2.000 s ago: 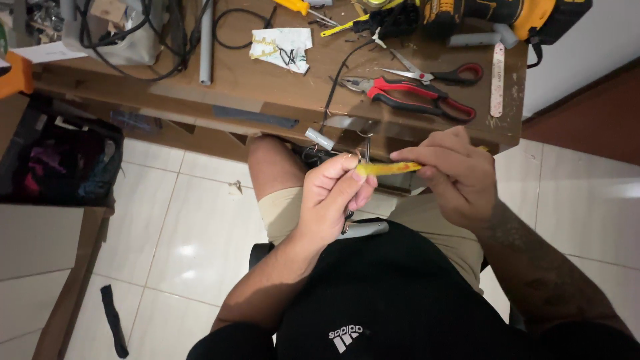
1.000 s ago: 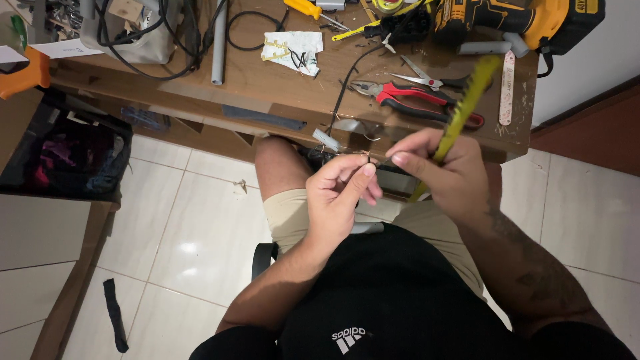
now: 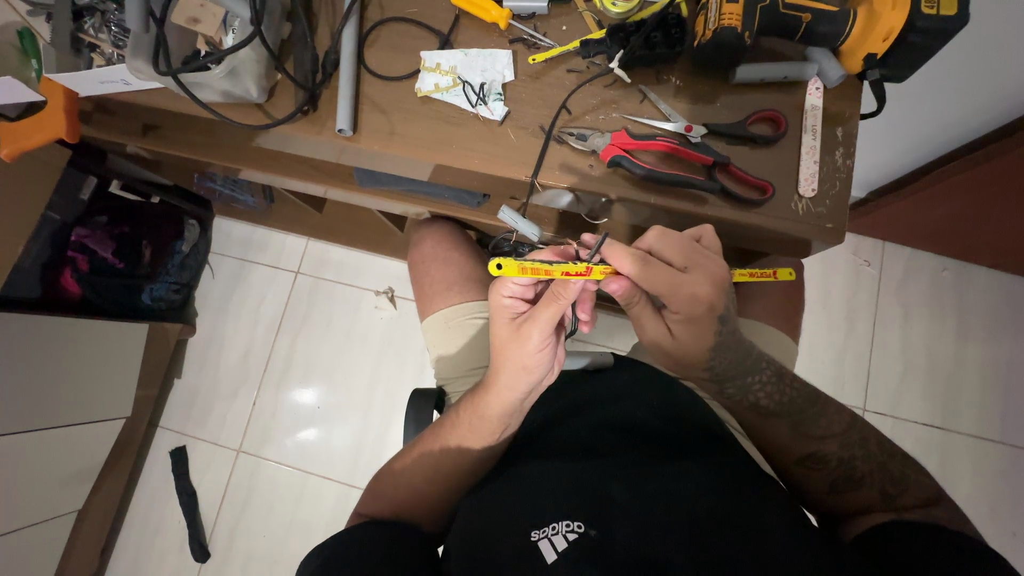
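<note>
A yellow hacksaw blade point(image 3: 544, 270) lies level across both hands above my lap. My left hand point(image 3: 532, 320) has its thumb on the blade near the holed end and also pinches thin wires. My right hand point(image 3: 672, 292) closes around the blade's other half, and its fingertips are at a short dark wire end point(image 3: 598, 246). Black cable hangs below the left fingers. Just behind the hands are a short grey tube piece point(image 3: 520, 223) and a black cable point(image 3: 546, 152) that runs up onto the wooden desk point(image 3: 640, 216).
On the desk lie red-black combination pliers point(image 3: 664, 160), scissors point(image 3: 708, 128), a nail file point(image 3: 810, 140), a yellow cordless drill point(image 3: 788, 28), a screwdriver point(image 3: 484, 11), a grey pipe point(image 3: 347, 72) and a paper scrap point(image 3: 488, 76). A clear bin point(image 3: 240, 76) with cables stands at left.
The yellow blade, which stood upright out of my right hand one second ago, now lies level across both hands. My hands remain close together over my lap.
</note>
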